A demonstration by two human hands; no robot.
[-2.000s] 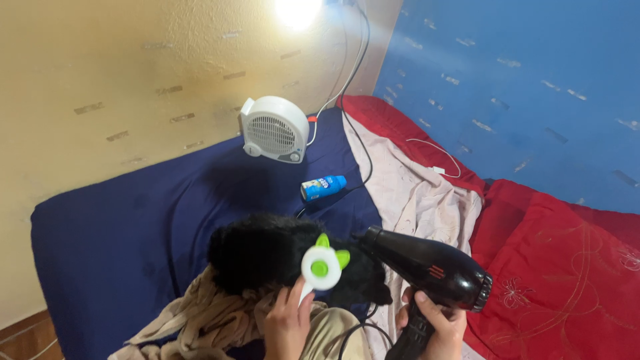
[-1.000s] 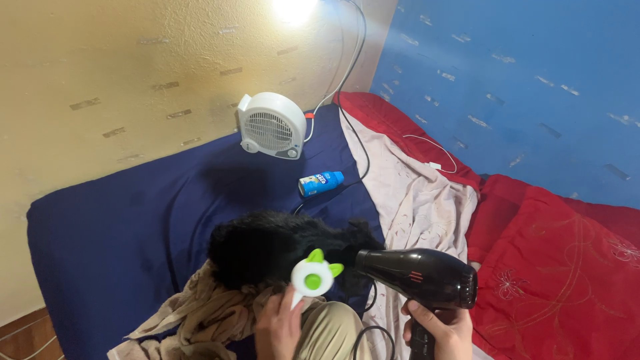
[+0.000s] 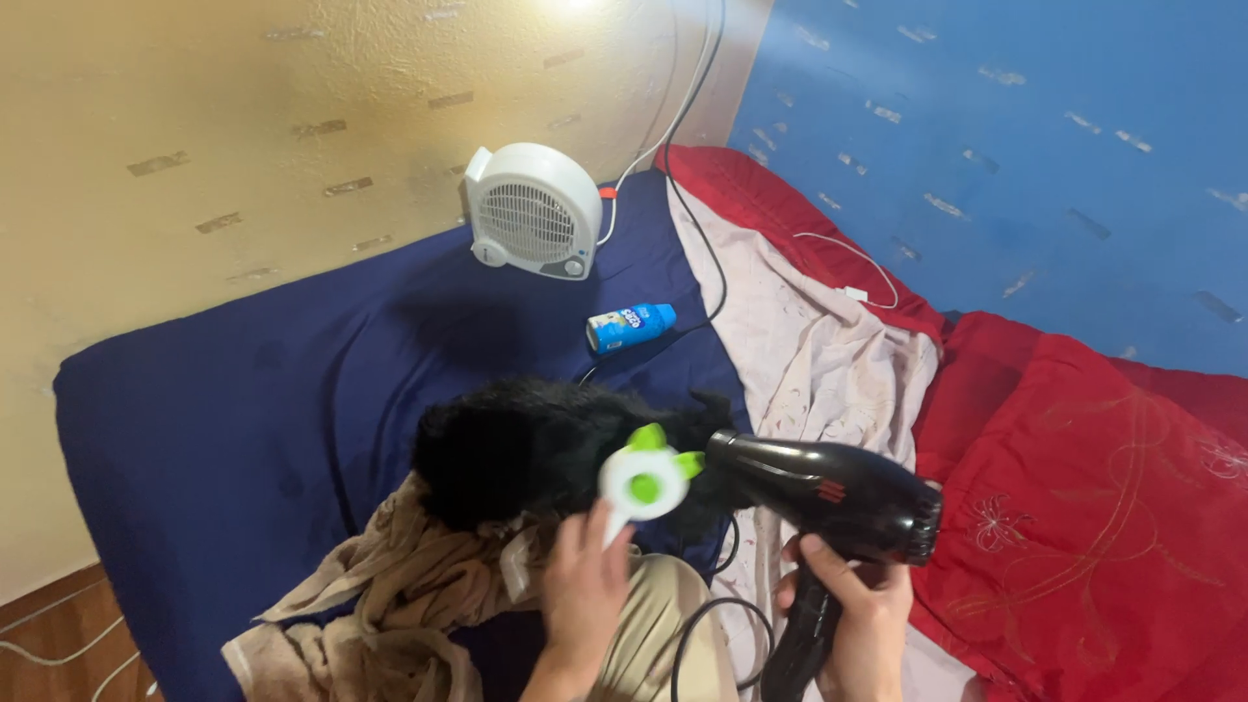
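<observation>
A black furry animal (image 3: 546,444) lies on the navy bedsheet in front of me; its head cannot be made out clearly. My left hand (image 3: 585,595) grips the handle of a white and green pet brush (image 3: 624,487), whose round head with ear-shaped tips is over the animal's fur. In my right hand (image 3: 858,609) is a black hair dryer (image 3: 829,487), held by its handle, with the nozzle pointing left at the animal's right-hand end. The brush's bristle side is hidden.
A white fan heater (image 3: 536,210) stands behind, near a blue bottle (image 3: 631,328). A beige towel (image 3: 390,604) lies front left, beside my knee (image 3: 663,624). The dryer's cord (image 3: 717,263) crosses the bed. Pink cloth (image 3: 809,361) and a red bedcover (image 3: 1092,487) lie right.
The hair dryer was lower over its grip and tilted slightly differently two seconds ago. The brush has shifted slightly over the animal; both hands keep their holds.
</observation>
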